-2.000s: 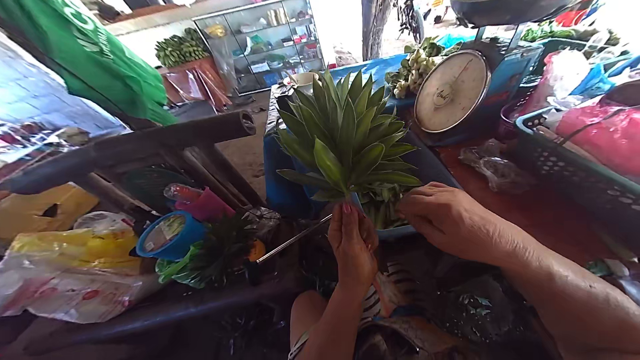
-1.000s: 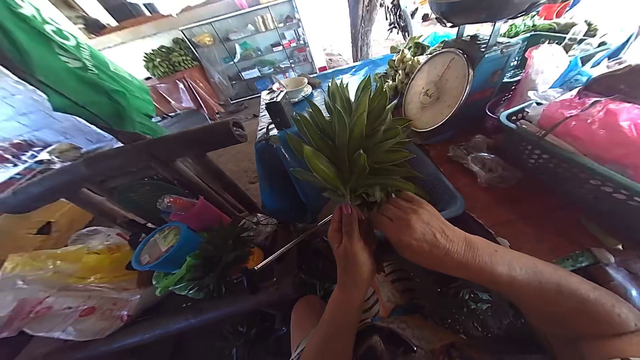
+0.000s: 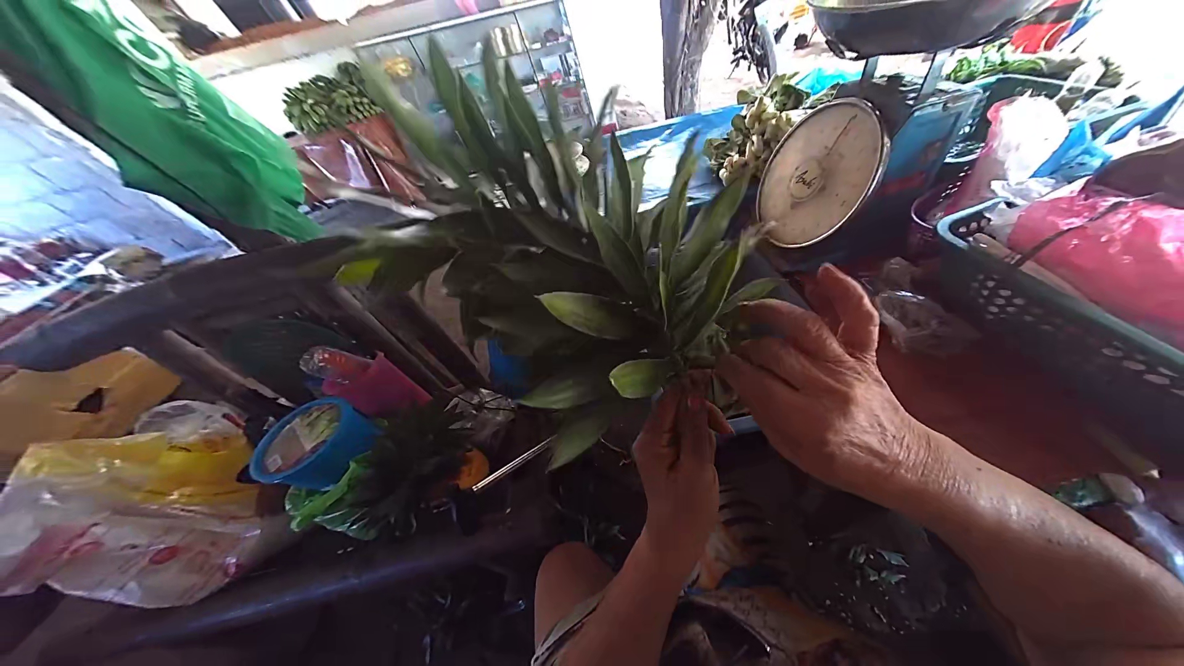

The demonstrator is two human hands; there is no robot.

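Observation:
A leafy bunch of long green leaves (image 3: 592, 268) fans out up and to the left above my lap, some of its leaves blurred. My left hand (image 3: 680, 444) grips the bunch at its stem base, thumb and fingers closed around it. Close against the right side of that base is my right hand (image 3: 823, 388), its fingertips bent among the lower leaves; what lies between them is hidden. The rim of a blue basin (image 3: 745, 425) shows partly behind my hands. A thin metal rod (image 3: 511, 464) slants at the lower left of the bunch.
A dial scale (image 3: 821, 174) stands behind on the right, near a green plastic basket (image 3: 1064, 324) with a pink bag. A wooden bench back (image 3: 185, 296), a blue container (image 3: 319, 442) and plastic bags (image 3: 139, 518) lie left. Dark leaves rest beside the container.
The bunch has spread and tipped to the left; before, it stood more upright and compact. My right hand stays close to its base, with the fingers lifted more.

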